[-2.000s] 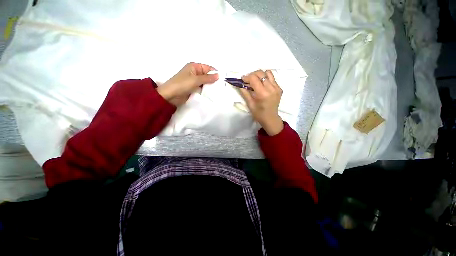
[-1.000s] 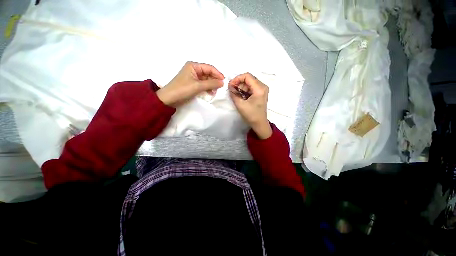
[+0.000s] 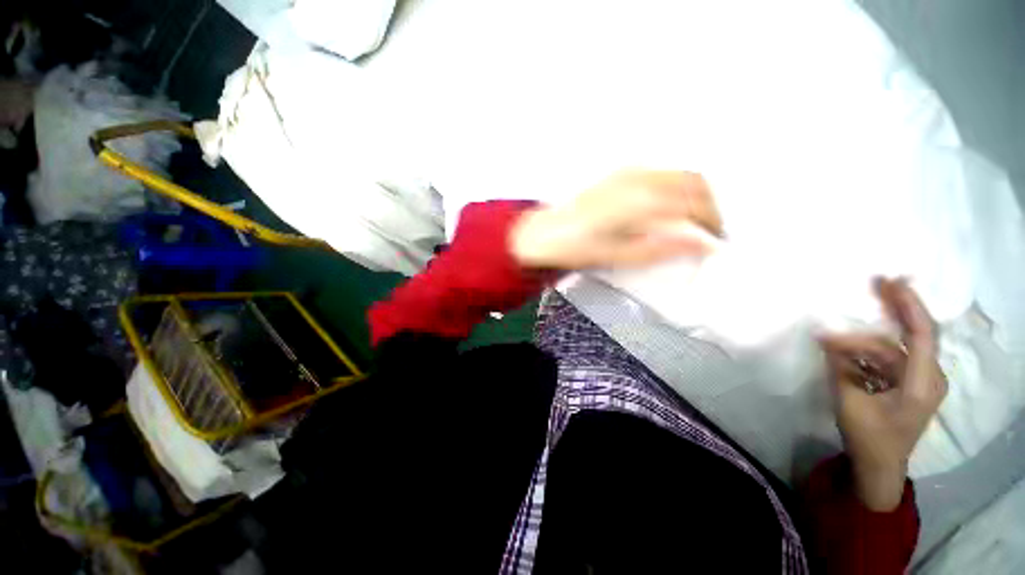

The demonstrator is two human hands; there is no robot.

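A white garment point(image 3: 787, 146), strongly overexposed, lies spread over the grey table in front of me. My left hand point(image 3: 629, 219) is blurred and sits on the garment's near part, thumb and fingers together at the cloth. My right hand point(image 3: 888, 376) is at the garment's near right edge, with finger and thumb apart at the cloth. The small dark snips point(image 3: 871, 376) show in its palm. Whether its fingertips touch the cloth is not clear.
A yellow tubular frame point(image 3: 186, 200) with white cloth point(image 3: 326, 169) stands at the left. Below it is a yellow-rimmed basket cart point(image 3: 242, 421). More white cloth point(image 3: 96, 140) lies at the far left. The grey table edge runs beside my apron.
The view has swung left, bringing the yellow frames in and the tagged pile out. My hands have moved apart, and my right hand is now lower and farther right than the left.
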